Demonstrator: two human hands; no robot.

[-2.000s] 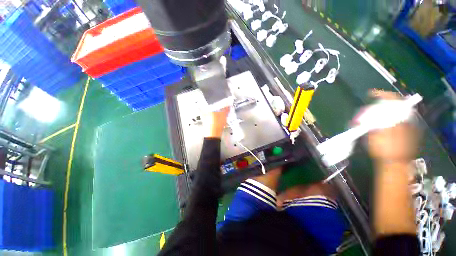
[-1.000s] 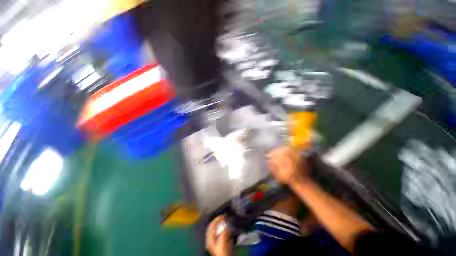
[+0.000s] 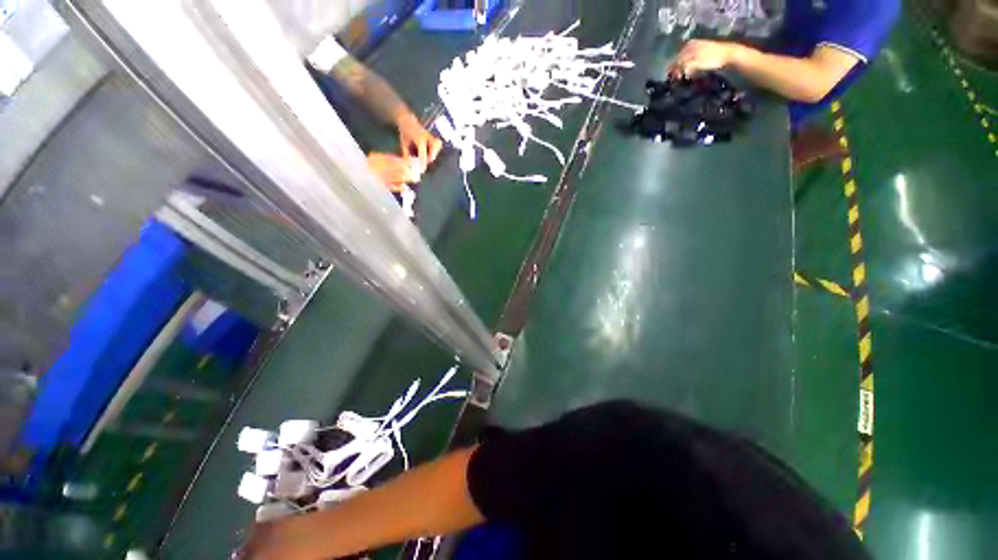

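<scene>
Several white corded units (image 3: 287, 465) lie in a group on the green belt at the lower left, their thin white cables looped and trailing up to the right. My right forearm is bare below a black sleeve and reaches left across the belt's metal rail. My right hand (image 3: 260, 539) is at the bottom edge, just below the units, blurred and partly cut off. Its fingers and anything in them are hidden. My left hand is out of the picture.
A silvery metal post (image 3: 367, 257) crosses diagonally from the upper left. Another person's hands (image 3: 407, 156) handle a small white piece beside a white cable pile (image 3: 509, 82). A blue-sleeved person's hand (image 3: 700, 57) touches a black parts pile (image 3: 692, 109).
The view has swung from the press to the belts; the press, its plate and the red bin have left the picture. My left hand has left view; my right is at the bottom edge.
</scene>
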